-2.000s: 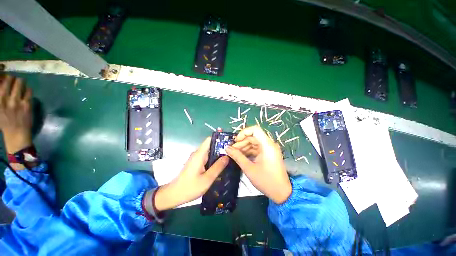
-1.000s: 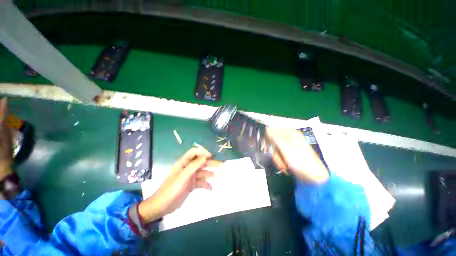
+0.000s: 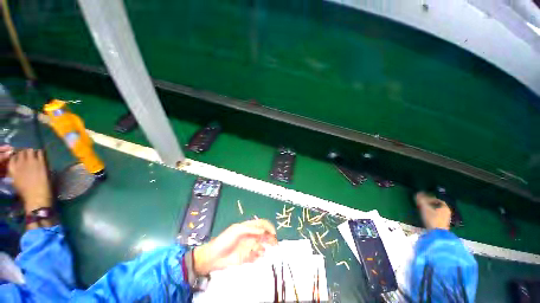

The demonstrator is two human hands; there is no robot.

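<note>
My left hand [image 3: 237, 245] is over the white paper [image 3: 296, 260], fingers loosely bent; no held thing can be made out. My right hand [image 3: 434, 212] reaches past the pale rail over the conveyor, small and blurred. A dark phone [image 3: 455, 214] lies close beside its fingers; whether they touch it I cannot tell. One open phone [image 3: 199, 212] lies on the bench left of my left hand. Another phone [image 3: 373, 254] lies at the right, partly on fanned white sheets [image 3: 394, 237]. Thin tan strips [image 3: 311, 222] lie loose beyond the paper.
The pale rail [image 3: 260, 188] separates bench and conveyor. A slanting metal post [image 3: 133, 77] meets it at left. Several phones, one mid-belt [image 3: 283, 164], lie on the conveyor. A neighbour's hand [image 3: 31, 177], a yellow-orange screwdriver [image 3: 74, 135] and a round silver dish [image 3: 74, 180] are at left.
The view has shifted up and left. The phone first held in both hands left the paper with my right hand. My right hand has since moved out over the conveyor; my left stays over the paper.
</note>
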